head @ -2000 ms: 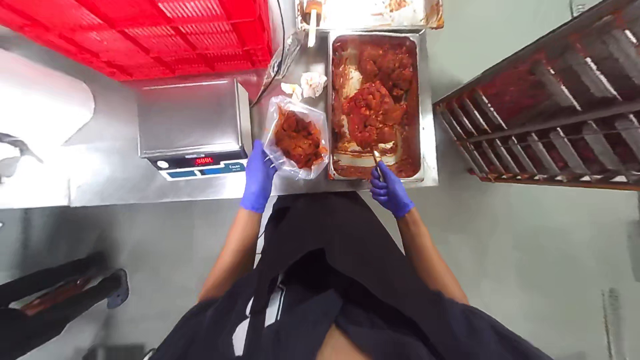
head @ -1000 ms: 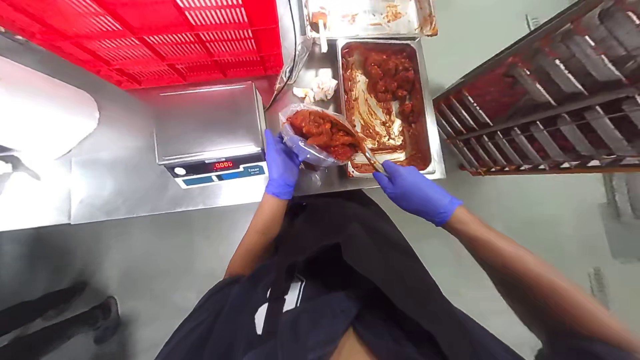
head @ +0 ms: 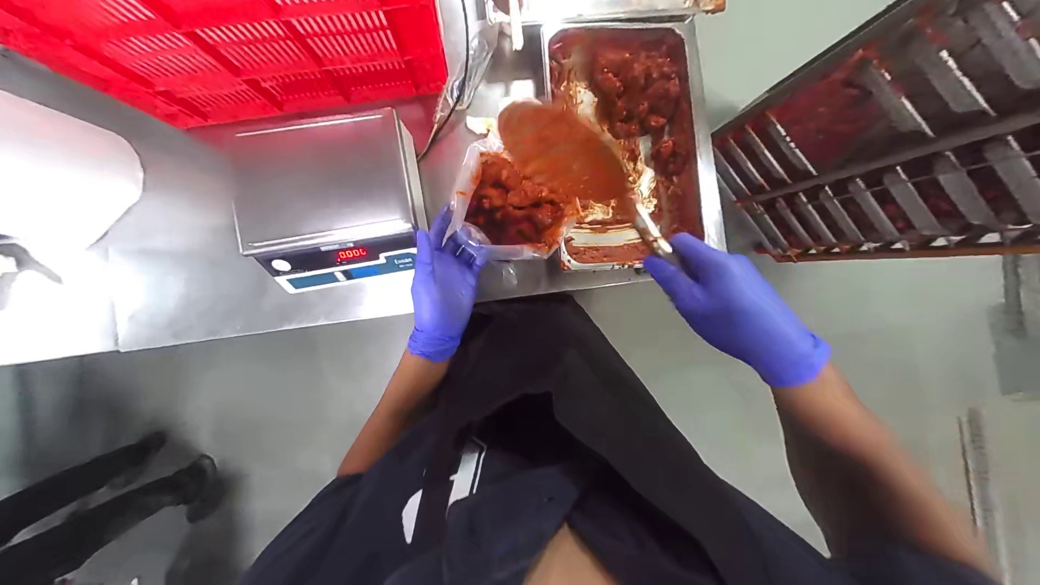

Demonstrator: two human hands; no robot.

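My left hand (head: 445, 284), in a blue glove, grips the near left edge of a clear plastic bag (head: 520, 250) spread open around saucy red meat pieces (head: 516, 199). In my gloved right hand (head: 731, 305) is the handle of a large serving spoon (head: 565, 150), its underside coated in red sauce. The spoon's bowl is tilted above the bag and the left side of a steel tray (head: 712, 187). More sauced meat (head: 638, 89) lies along that tray's far and right parts, with pale smears on its left. The spoon hides part of both.
Left of the bag stands a bench scale (head: 325, 183) with a lit display. Behind it is a red plastic crate (head: 268, 57). A metal rack (head: 886, 146) stands right of the steel table (head: 187, 284). Another person's legs (head: 97, 496) show at lower left.
One second ago the spoon reached low over the bag, heaped with meat; now it is raised with its sauce-coated underside showing. Two seconds ago it was down at the tray.
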